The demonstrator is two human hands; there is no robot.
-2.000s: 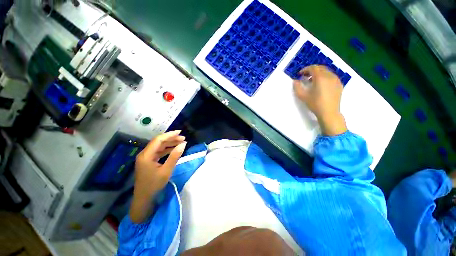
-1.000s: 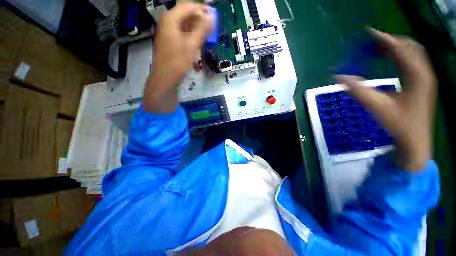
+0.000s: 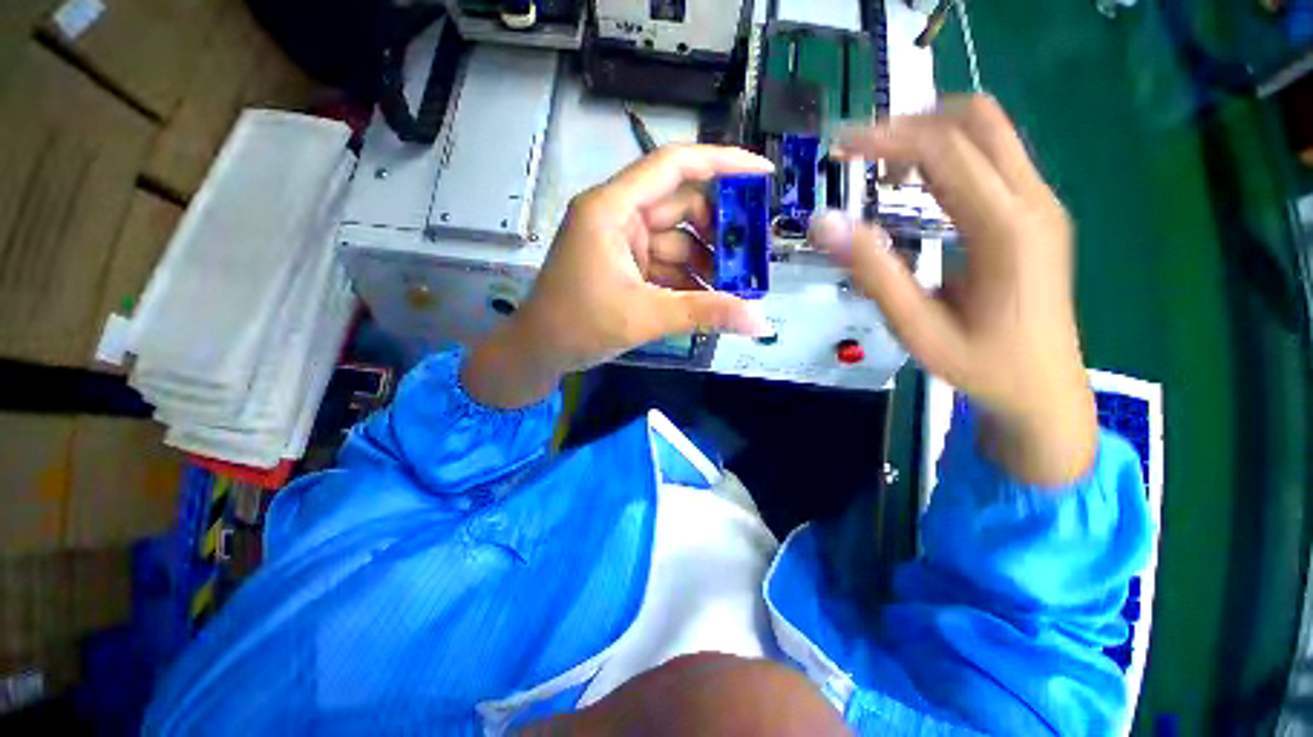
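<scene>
My left hand [image 3: 612, 274] holds a blue housing [image 3: 742, 235] upright between thumb and fingers, above the front of the white bench machine [image 3: 447, 274]. The housing's hollow side faces me. My right hand [image 3: 972, 252] is a little blurred, with fingers and thumb apart, just right of the machine's fixture. Another blue housing [image 3: 796, 176] sits in the fixture, partly behind my right fingers. I see nothing held in my right hand.
The red button [image 3: 850, 351] is at the front panel's right end. A white tray [image 3: 1148, 432] with blue housings lies at right, mostly behind my right sleeve. White flat trays [image 3: 245, 274] are stacked left of the machine. Brown cartons [image 3: 65, 216] stand far left.
The view has swung left since the tray work. My left hand now holds the housing lower, nearer me. My right hand has moved from the tray to the machine and no longer shows a blue part.
</scene>
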